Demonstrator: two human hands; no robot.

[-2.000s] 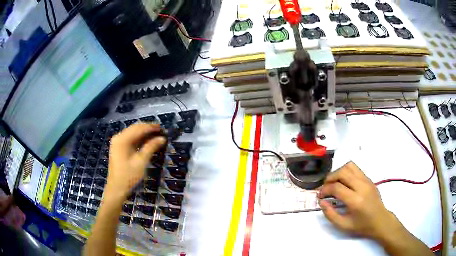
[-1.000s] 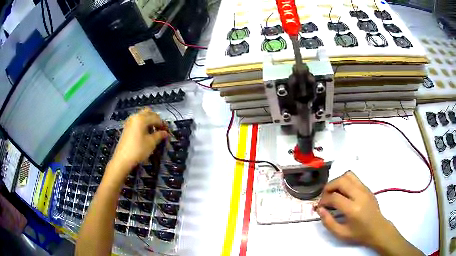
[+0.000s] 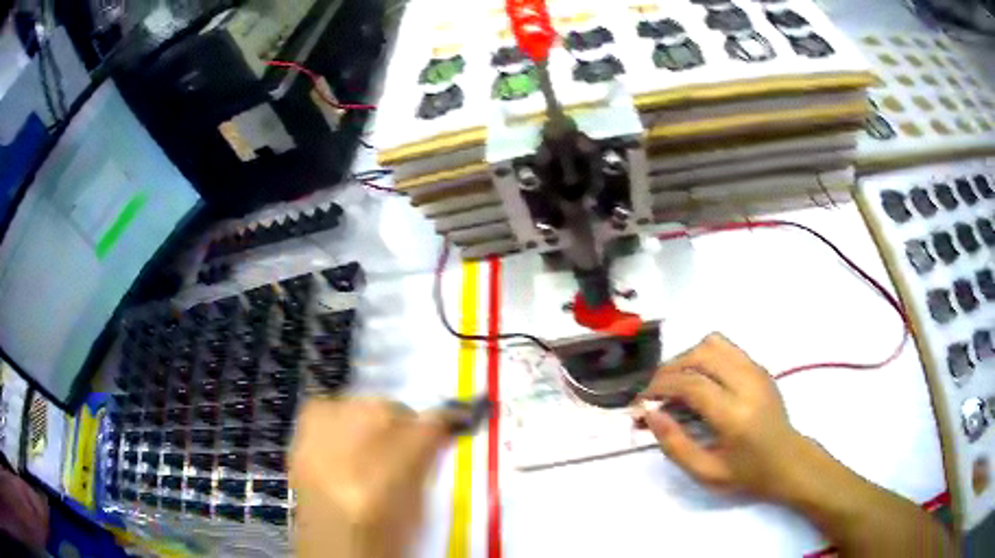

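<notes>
My left hand (image 3: 366, 463) is blurred and pinches a small black unit (image 3: 467, 414) over the yellow and red tape. My right hand (image 3: 726, 420) is beside the front right of the dark round fixture nest (image 3: 613, 371). Its fingertips are together near a small dark item, and what they hold is unclear. The toggle clamp (image 3: 570, 174) stands behind the nest, its red handle (image 3: 531, 27) upright and its red tip (image 3: 607, 317) above the nest. The pale base plate (image 3: 546, 431) lies under the nest.
The blister tray (image 3: 207, 403) of black units is at left, beside the monitor (image 3: 93, 240). Stacked foam trays (image 3: 753, 136) stand behind the clamp. Another foam tray (image 3: 927, 316) lies at right. A red wire (image 3: 840, 368) loops across the table at right.
My left hand has moved from the blister tray rightward and toward me, now with a black unit at its fingertips. My right hand stays beside the nest. The whole view has shifted.
</notes>
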